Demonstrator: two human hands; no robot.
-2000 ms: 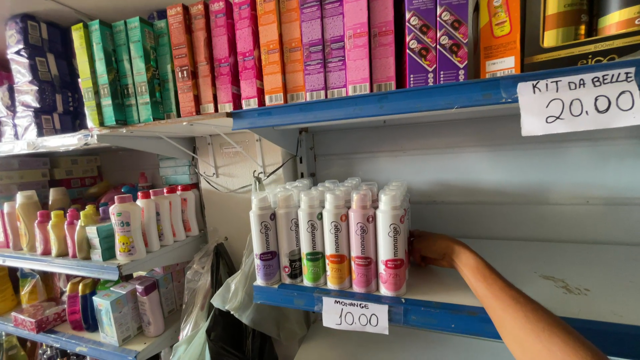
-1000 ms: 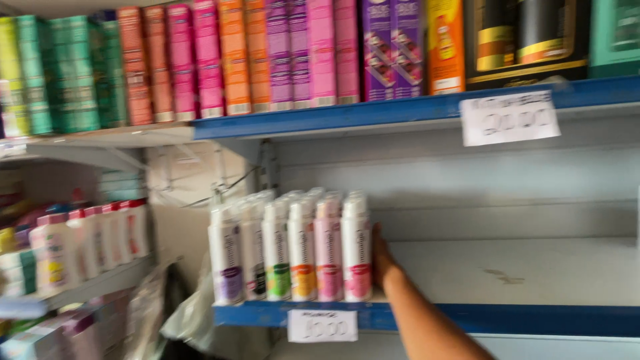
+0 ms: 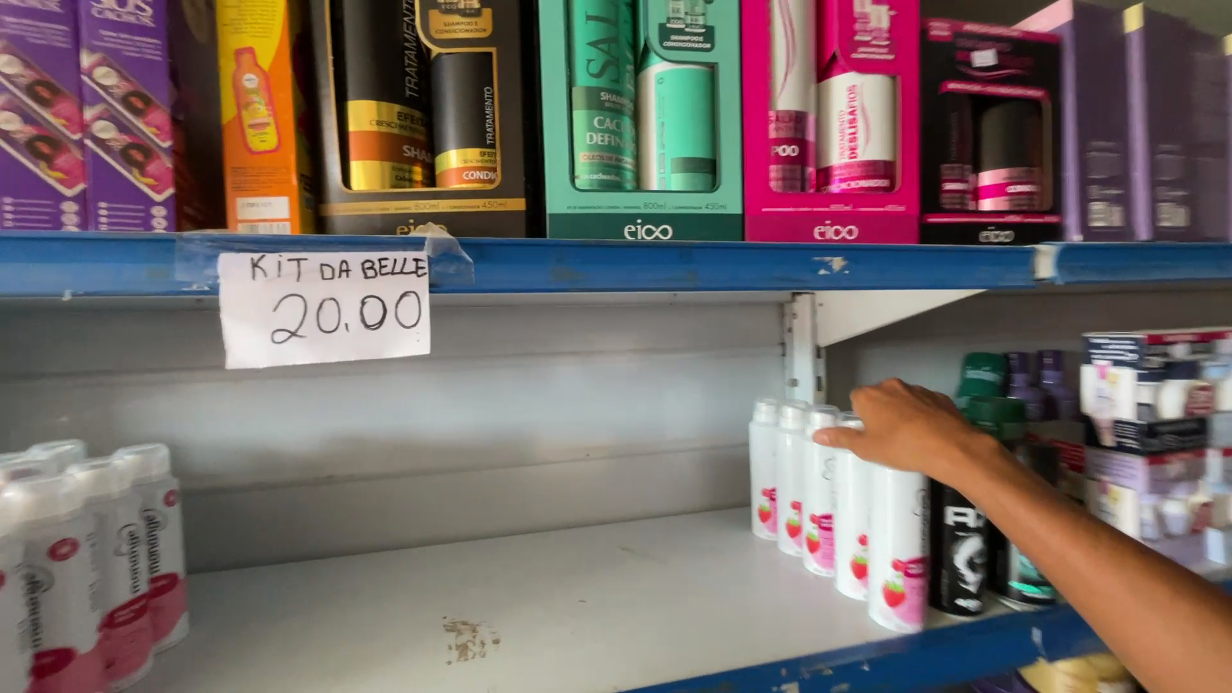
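My right hand reaches in from the right, over the tops of a row of white spray cans with strawberry pictures. Its thumb is stretched to the left above the row, near the second can from the front; the fingers hide the top of the front can. Whether it grips a can is not clear. A black spray can stands right beside the white row. At the far left of the same shelf is a group of white and pink cans. My left hand is out of view.
A blue shelf edge runs above, holding boxed shampoo kits and a taped paper price sign. A metal upright stands behind the white row. Stacked small boxes and green-capped containers are at the right.
The view has swung far to the right. My right hand has left the side of the white and pink cans and is now over the strawberry cans.
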